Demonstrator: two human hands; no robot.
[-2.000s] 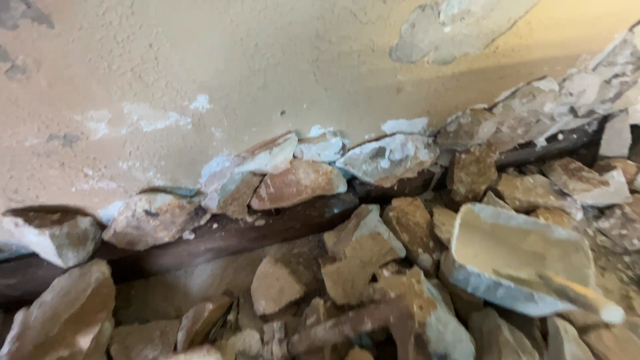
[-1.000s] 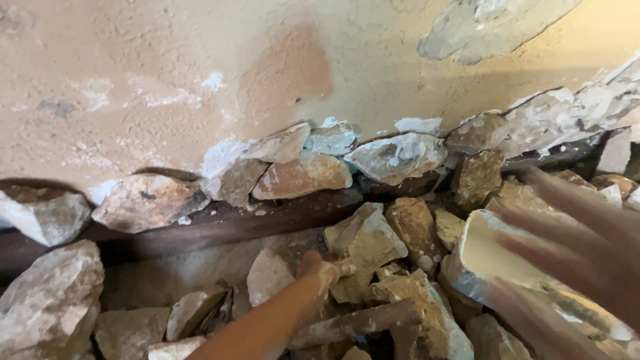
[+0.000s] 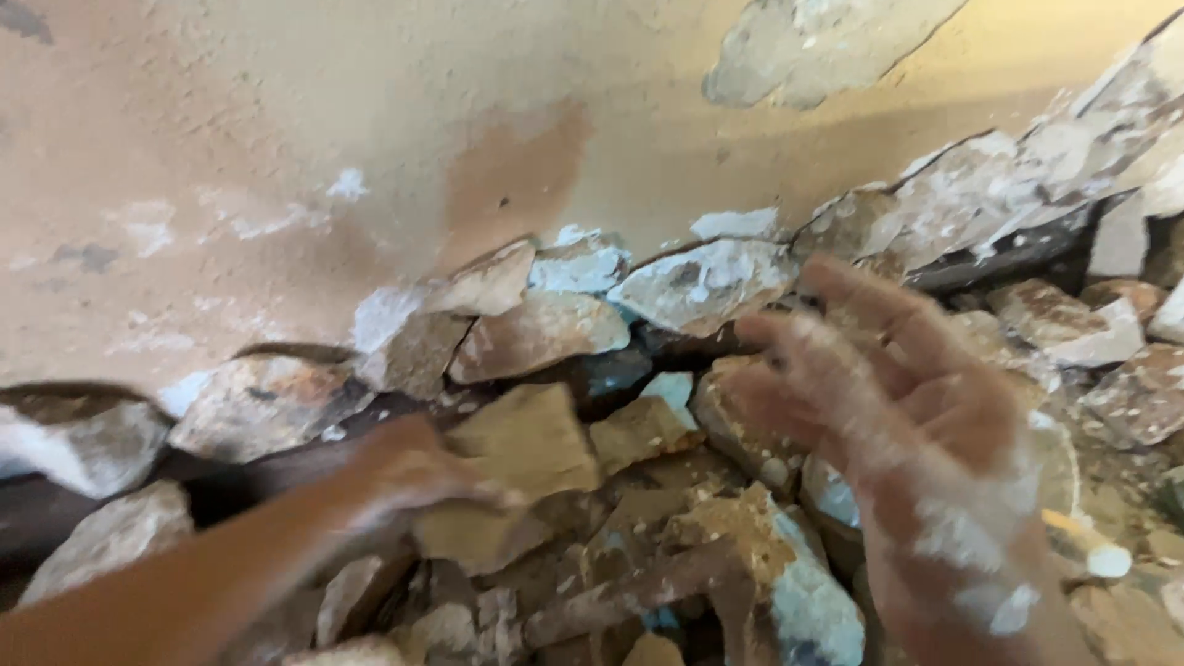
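Note:
My left hand (image 3: 430,472), blurred, reaches in from the lower left and grips the near left side of a flat tan stone (image 3: 529,439) over the rubble. Its fingers are partly hidden. My right hand (image 3: 888,407), smeared with white, is raised at the right with its fingers apart and slightly bent, holding nothing. Behind its fingertips, a whitish stone (image 3: 708,282) sits in the broken lower edge of the plastered wall (image 3: 388,120). A reddish stone (image 3: 541,335) lies left of that one, in the same row.
Loose stones (image 3: 444,629) fill the foreground around a rusty metal bar (image 3: 629,592). At the right a pale-tipped handle (image 3: 1096,546) sticks out beside my right wrist. A dark ledge (image 3: 296,467) runs under the stone row. More rubble (image 3: 1133,388) lies at the far right.
Both hands have come into view since the first frame. The tan stone has shifted left with my left hand on it. My right hand has moved left from over the pale tub, which no longer shows plainly.

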